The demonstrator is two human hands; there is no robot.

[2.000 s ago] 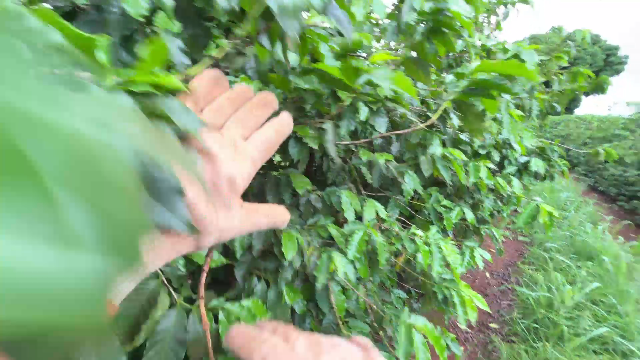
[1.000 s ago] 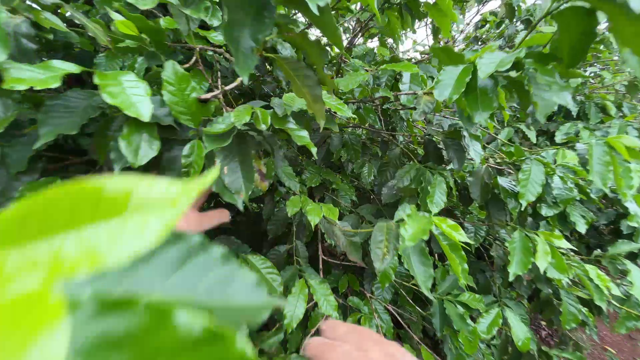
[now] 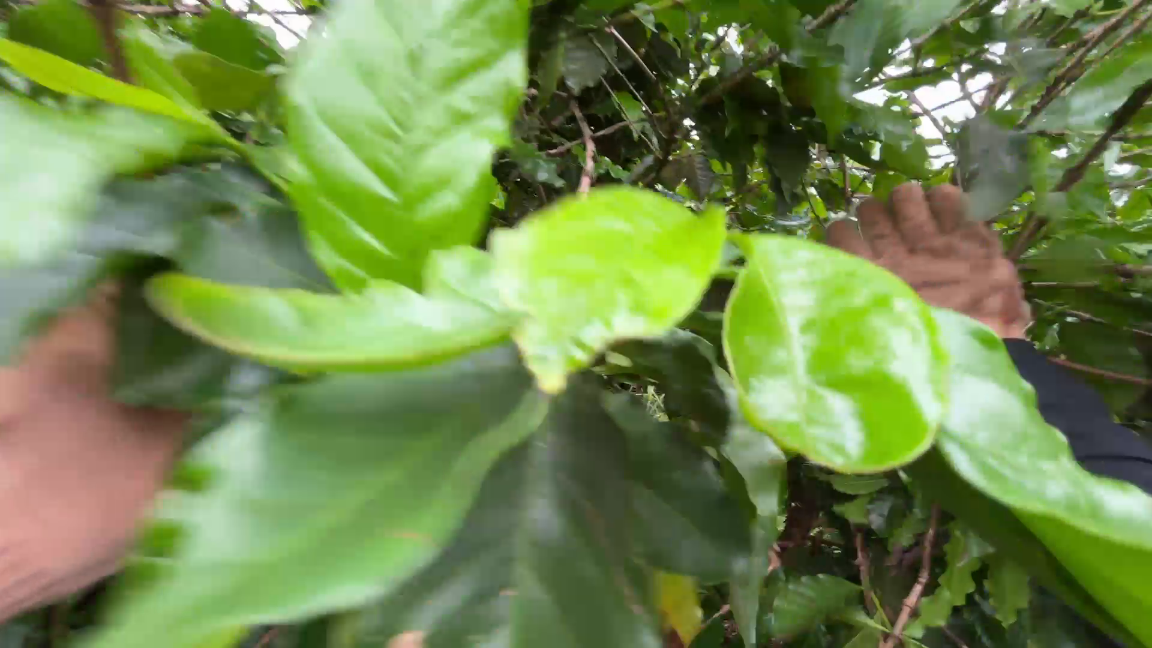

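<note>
At the left edge my left hand (image 3: pixel 81 459) is blurred among dark leaves, its fingers partly hidden behind them; whether it grips anything cannot be told. My right hand (image 3: pixel 949 252), below a dark sleeve (image 3: pixel 1080 414) that enters from the right, is raised against the foliage, fingers extended and slightly spread, with nothing seen in it. Between the hands, close to the camera, bright green glossy leaves (image 3: pixel 612 270) of a shoot fill the middle. A rounded leaf (image 3: pixel 832 351) overlaps the view just left of my right wrist.
Thin brown branches (image 3: pixel 1080 162) cross the upper right, with pale sky showing through. A bare twig (image 3: pixel 585 144) stands at upper middle and another stem (image 3: pixel 918 576) at lower right. Large dark leaves (image 3: pixel 558 522) cover the lower middle, with a yellow leaf (image 3: pixel 678 603) among them.
The view has moved in among the foliage; the grass and path seen two seconds ago are out of sight. My right hand, low in the frame before, now shows raised at the right.
</note>
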